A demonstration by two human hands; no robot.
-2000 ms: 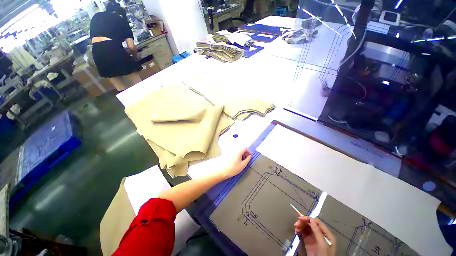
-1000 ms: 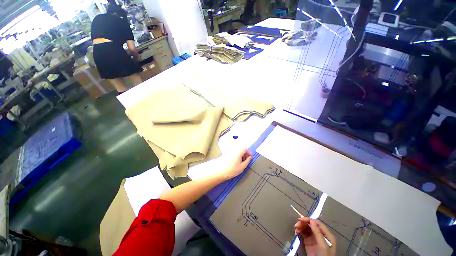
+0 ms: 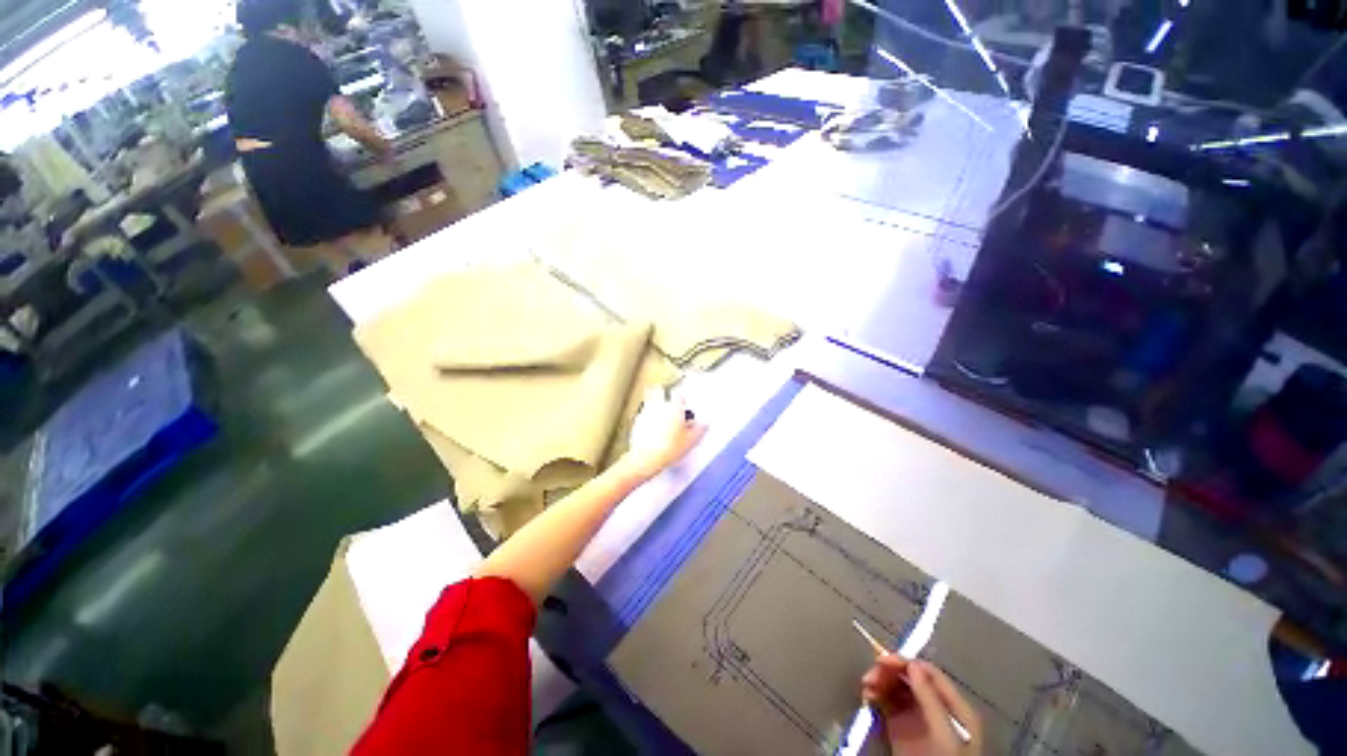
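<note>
Cut grey-brown fabric [image 3: 694, 620] lies under the clear template [image 3: 665, 569] with black outlines and slots, at the lower right. A white piece [image 3: 1019, 532] lies along its far side. My right hand [image 3: 919, 706] holds a thin white pointed pen [image 3: 872, 637] over the template, tip pointing up and left. My left hand [image 3: 665, 433] is on the white table beside the khaki panels, its fingers at a small dark cap [image 3: 689, 417]. Whether the fingers grip the cap cannot be told.
Loose khaki panels [image 3: 502, 384] lie on the white table [image 3: 709, 244], with more cloth pieces [image 3: 643, 166] farther back. A raised clear sheet [image 3: 901, 222] and dark machine area stand at right. A person [image 3: 296, 133] stands at far left.
My left hand has moved off the template's left edge, up and left to the small dark cap. My right hand still holds the pen over the template. The view has shifted slightly.
</note>
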